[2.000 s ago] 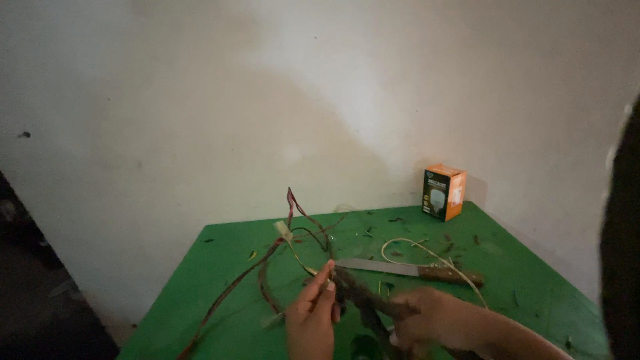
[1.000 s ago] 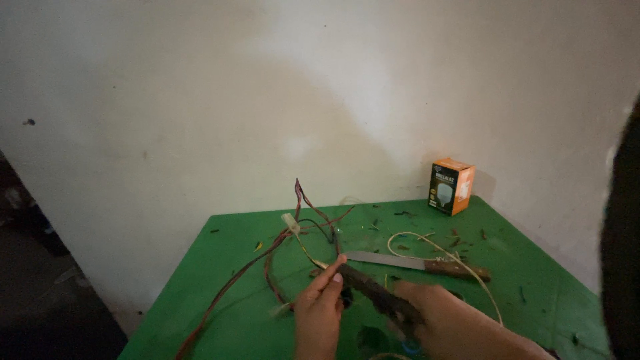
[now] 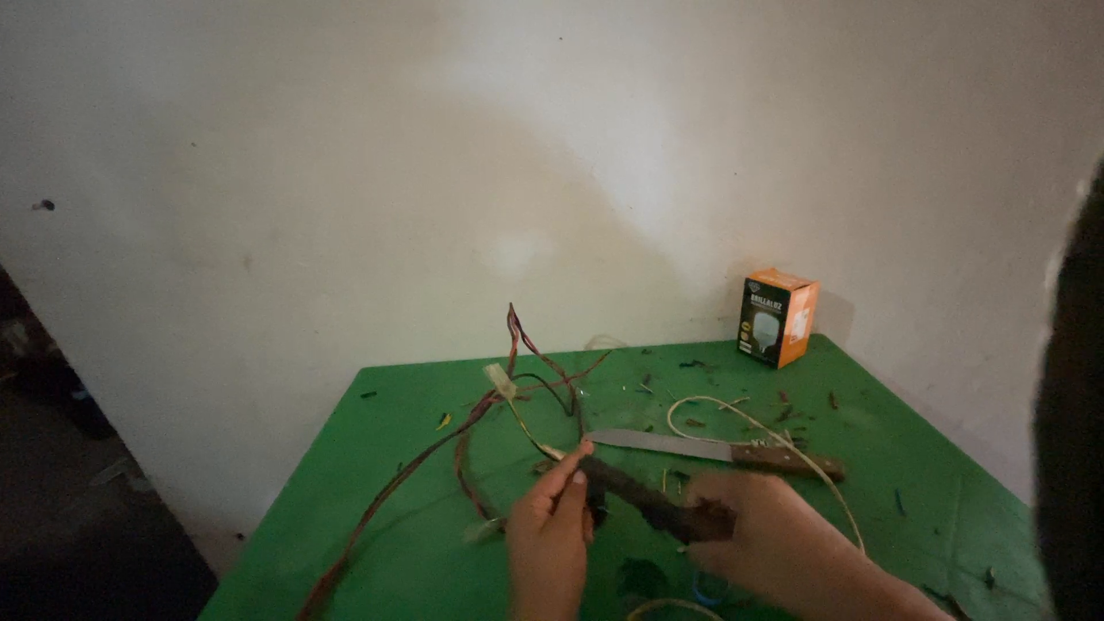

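My left hand (image 3: 552, 526) pinches the end of a dark, taped-looking wire bundle (image 3: 625, 490) between thumb and fingers. Around the bundle's other end, my right hand (image 3: 746, 526) is closed, slightly blurred. From near my left hand a thin wire runs up to a pale plastic connector (image 3: 500, 381). Dark reddish wires (image 3: 388, 492) of a harness loop over the table to the left and rise to a peak near the wall. Just beyond my hands lies a knife (image 3: 664, 443) with a wooden handle, its blade tip close to my left fingertips. A pale thin cable (image 3: 776, 435) curls over the handle.
An orange and black light bulb box (image 3: 776, 319) stands at the back right of the green table (image 3: 379, 414), near the wall. Scraps of wire and insulation are scattered about. Part of a blue ring-shaped thing (image 3: 709, 588) shows below my right hand.
Both hands keep hold of the dark bundle. My right hand has shifted a little along it or beside it; little else has plainly changed.
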